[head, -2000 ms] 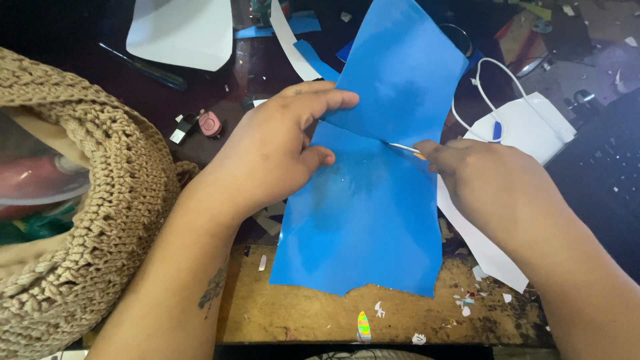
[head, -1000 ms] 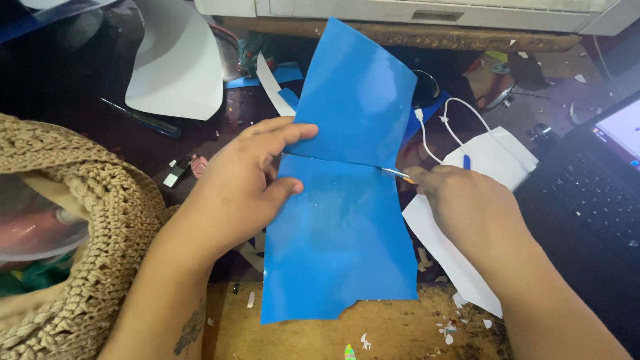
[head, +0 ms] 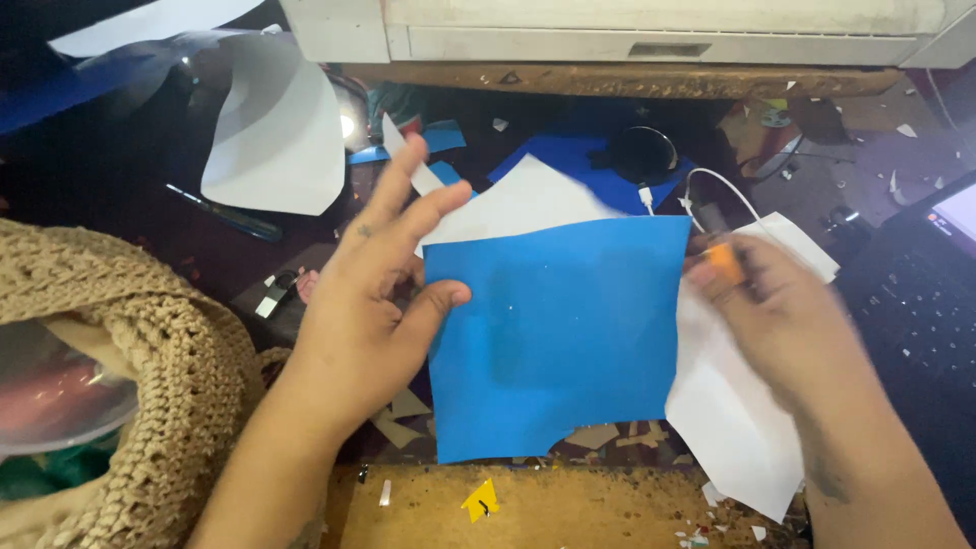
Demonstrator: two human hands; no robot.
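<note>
A blue sheet (head: pixel 557 343) lies under my left hand (head: pixel 381 305), whose thumb rests on its left edge with the fingers spread above. Behind its top edge shows a piece with its white side up (head: pixel 526 198). At the sheet's upper right, my right hand (head: pixel 762 297) is blurred and closed around a small tool with an orange handle (head: pixel 723 263); the tool's blade is hidden or too blurred to make out.
A white machine (head: pixel 656 38) stands on a wooden board at the back. White sheets lie at left (head: pixel 282 130) and right (head: pixel 740 404). A screwdriver (head: pixel 225 213), a crocheted basket (head: pixel 191 335), a white cable (head: pixel 724 174), a laptop (head: pixel 923 297) and paper scraps (head: pixel 482 499) surround the work.
The blue sheet, joined at one side of a slit before, now shows a straight top edge, with a white-sided piece behind it. My left fingers have lifted and spread.
</note>
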